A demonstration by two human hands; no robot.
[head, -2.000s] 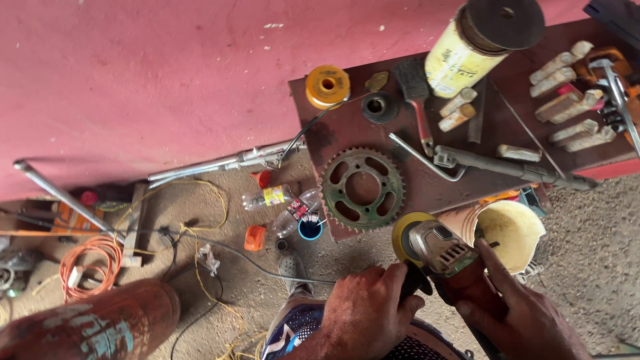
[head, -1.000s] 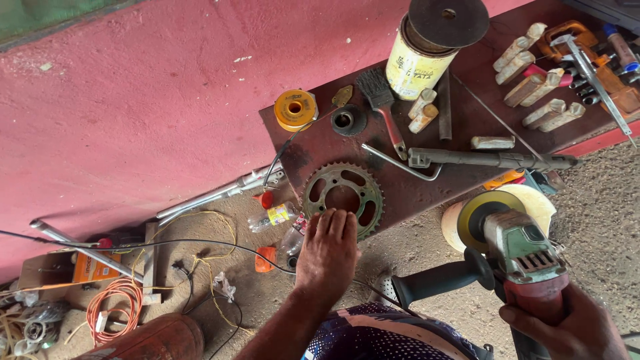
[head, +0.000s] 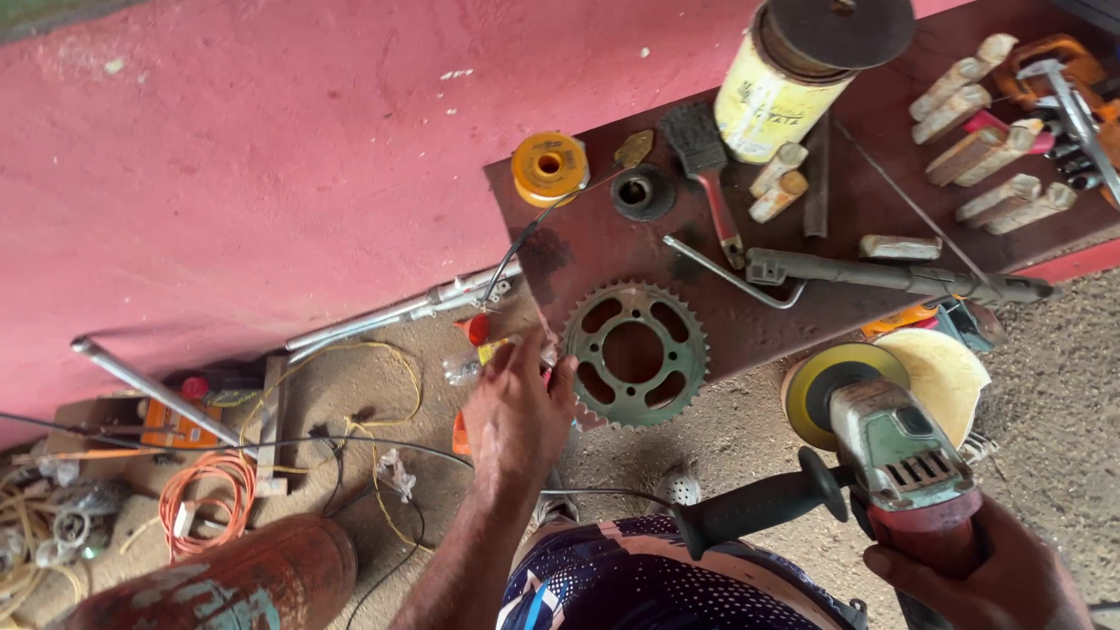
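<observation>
A toothed metal sprocket (head: 685,359) lies flat at the near left corner of the dark red table (head: 560,254). My left hand (head: 521,402) is at the sprocket's left edge, thumb beside the teeth; whether it touches them I cannot tell. In my right hand (head: 989,569) is an angle grinder (head: 910,464) with a yellow disc (head: 809,398), held right of the table's near edge. Its black side handle (head: 757,507) points left, free of any hand. Whether the disc is spinning cannot be told.
An L-shaped metal bar (head: 735,276), a brush (head: 717,192), a yellow spool (head: 549,166) and a tall can (head: 779,96) stand or lie on the table. A black cable (head: 394,446) crosses the floor side. A rusty cylinder (head: 262,577) and a pale bucket (head: 941,376) flank my legs.
My left hand, on the grinder's side two seconds ago, was over the sprocket one second ago and is now at its left edge. The grinder has moved right, in my right hand alone.
</observation>
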